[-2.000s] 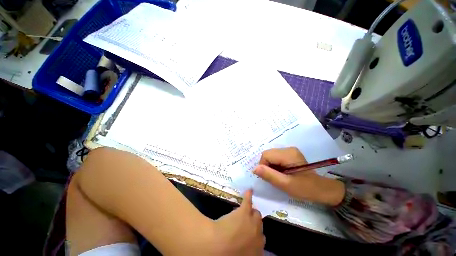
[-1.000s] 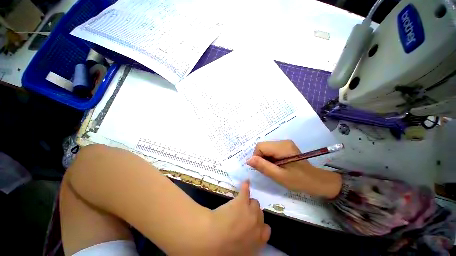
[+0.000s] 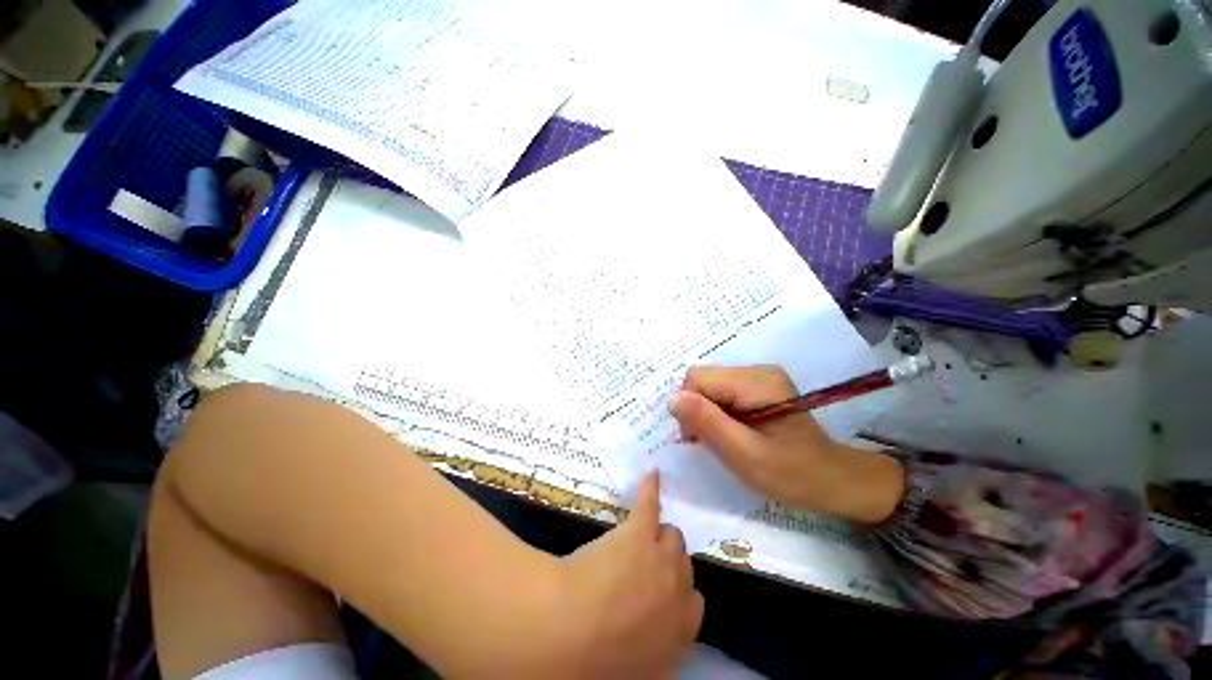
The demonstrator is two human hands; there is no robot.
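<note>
A printed record sheet (image 3: pixel 611 279) lies tilted on the table, its lower end near the front edge. My right hand (image 3: pixel 764 432) is shut on a dark red and black pencil (image 3: pixel 837 392); its pale end points up right and its tip is at the sheet's lower part, partly hidden by the fingers. My left hand (image 3: pixel 638 591) is at the front edge, its index finger extended onto the bottom of the sheet and the other fingers curled. A second printed sheet (image 3: pixel 386 100) lies upper left, over the blue basket's edge.
The blue basket (image 3: pixel 146 253) at left holds thread spools (image 3: pixel 203 206). Purple checked fabric (image 3: pixel 817 219) lies under the sheets and reaches the sewing machine (image 3: pixel 1063 173) at right. Dark-handled snips (image 3: pixel 1134 320) lie beside the machine. The chipped table edge (image 3: pixel 512 489) runs along the front.
The view has shifted slightly, so the basket and sheets sit further left and higher. My right hand still holds the pencil at the sheet, its angle slightly changed. My left index finger stays on the sheet.
</note>
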